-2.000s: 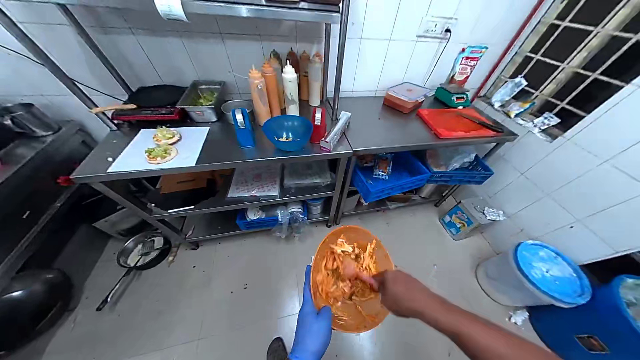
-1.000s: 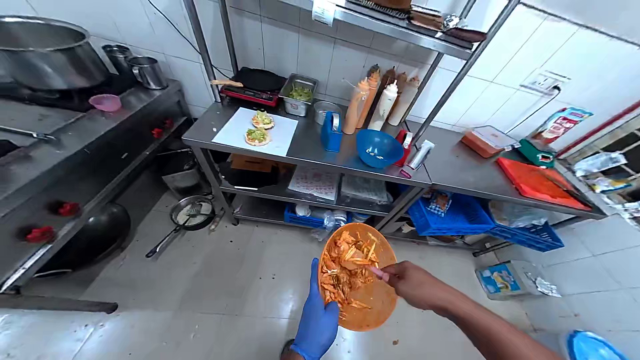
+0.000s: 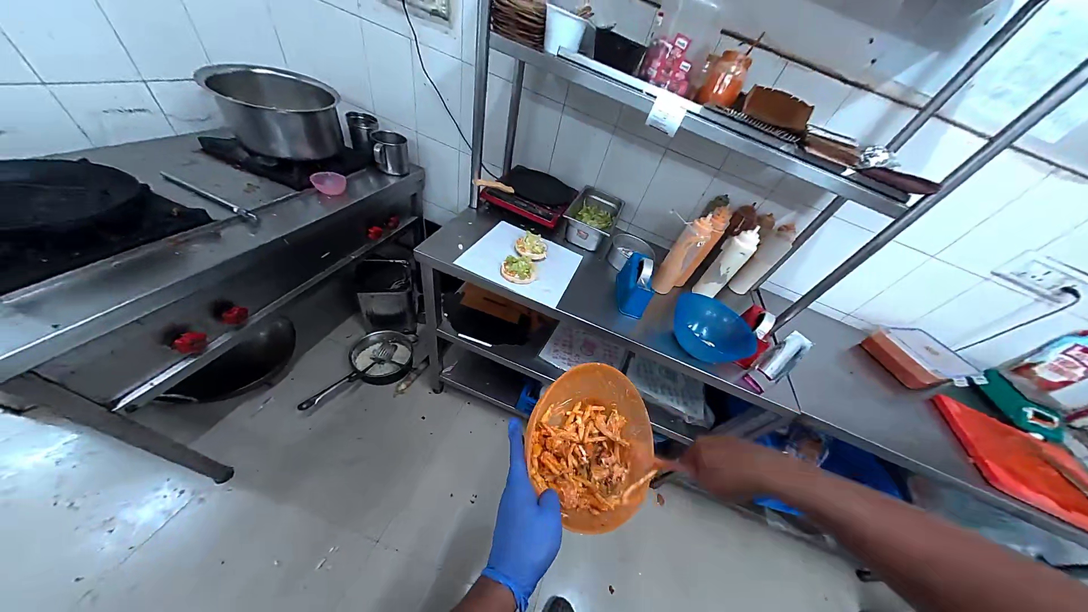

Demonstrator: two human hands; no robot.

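My left hand (image 3: 524,527), in a blue glove, grips the left rim of an orange bowl (image 3: 633,408) tilted above the floor. Inside lies a sauced mix of shredded food and strips (image 3: 582,455). Bare and blurred, my right hand (image 3: 718,466) is at the bowl's right rim, closed on the handle of an orange utensil (image 3: 665,466); its far end is hard to make out. Beyond the bowl, two bun halves topped with chopped greens (image 3: 518,269) rest on a white sheet (image 3: 544,293) on the steel table.
The steel table (image 3: 608,297) carries a blue bowl (image 3: 714,327), sauce bottles (image 3: 684,251), a steel container of greens (image 3: 592,219) and a red cutting board (image 3: 1011,459). At left stands a stove counter (image 3: 280,212) with a large pot (image 3: 276,110). A frying pan (image 3: 381,357) lies on the floor.
The view has swung left, bringing the stove counter in. My right hand has moved from over the bowl's inside to its right rim; my left hand keeps its hold.
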